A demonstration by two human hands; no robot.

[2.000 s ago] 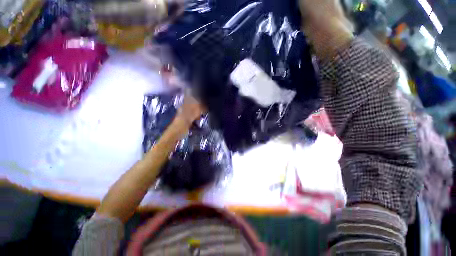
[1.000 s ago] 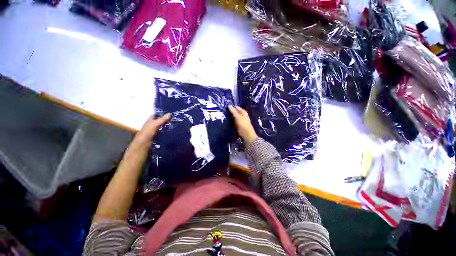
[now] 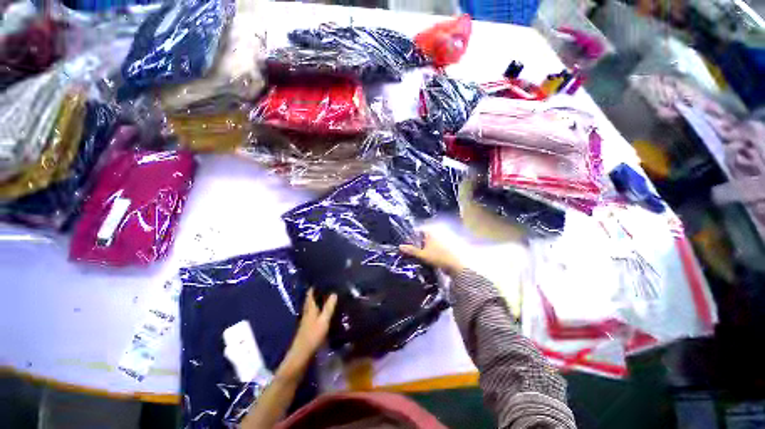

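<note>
A folded black garment in a clear bag lies slanted in front of me on the white table. My left hand is at its lower left edge, and my right hand grips its right edge. The black bag's underside is hidden. A navy bagged garment with a white hang tag lies to its left, partly behind my left forearm.
A magenta bagged garment and a barcode label strip are at left. Red, navy and mustard bagged garments are piled across the back. Pink bagged garments and red-printed white bags are at right.
The tagged navy garment, held a second ago, now lies at left. My hands have moved to the black garment, which is now turned at a slant. The view has tipped up, showing more of the table's back.
</note>
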